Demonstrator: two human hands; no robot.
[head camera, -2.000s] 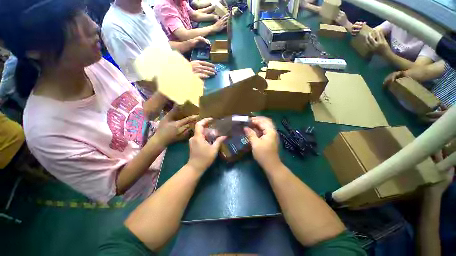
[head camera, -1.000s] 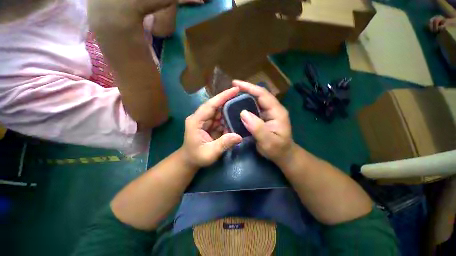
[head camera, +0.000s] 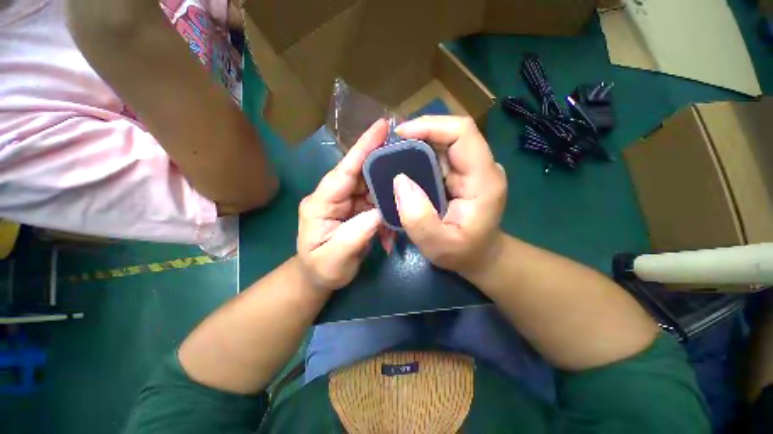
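A small electronic device (head camera: 416, 165), dark and rounded with a grey rim, is held between my two hands above the bench edge. My left hand (head camera: 337, 222) grips its left side. My right hand (head camera: 462, 199) grips its right side, with the thumb lying on the dark face. A clear zip-lock bag (head camera: 349, 112) stands just beyond my left fingers; whether it touches them is unclear. An open brown mailer box (head camera: 464, 85) lies behind the hands, its tray partly hidden by them.
Black cables with a power adapter (head camera: 596, 108) lie right of the box. A larger brown carton (head camera: 682, 182) and a pale pipe (head camera: 703, 266) are at the right. A flat box blank (head camera: 678, 38) lies at the upper right. A neighbour's arm (head camera: 182, 110) is close on the left.
The view has tilted down. The dark device with its grey rim now shows upright in my hands, where two seconds ago they held a shiny clear bag over the box. The neighbour's arm has come closer.
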